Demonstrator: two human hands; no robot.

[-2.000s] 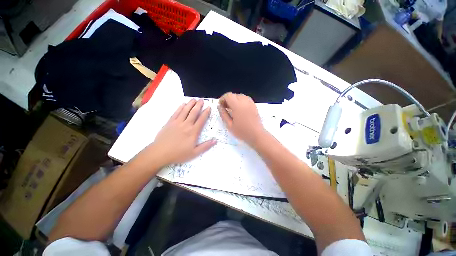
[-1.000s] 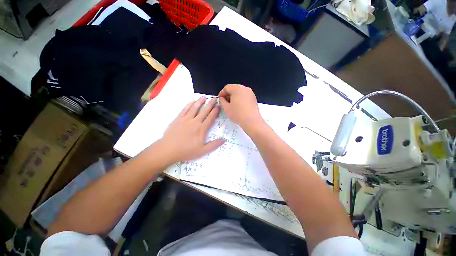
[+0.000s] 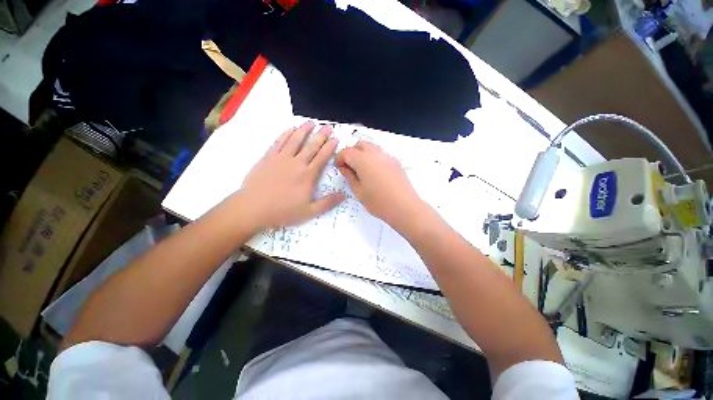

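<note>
A white marked sheet (image 3: 363, 242) covered in pen lines lies on the table in front of me. A thin dark strip shows along its front edge. My left hand (image 3: 291, 176) lies flat on the sheet with its fingers spread. My right hand (image 3: 374, 178) is just right of it, fingers curled and fingertips together at the sheet's upper part. Whether it pinches anything is too small to tell. Black fabric (image 3: 375, 74) with notched edges lies flat beyond both hands. A small black triangle (image 3: 456, 174) shows right of my right hand.
The sewing machine (image 3: 602, 203) stands at the right, with its lamp (image 3: 538, 183) and a yellow strip (image 3: 518, 258) near the needle area. More black fabric (image 3: 141, 70) covers the red basket (image 3: 246, 87) at the left, with a tan strip (image 3: 223, 61). A cardboard box (image 3: 59, 211) is at floor level.
The view has shifted, so the fabric and basket sit higher in the picture. My right fingertips have moved back from the sheet's far edge towards me. My left hand stays flat on the sheet.
</note>
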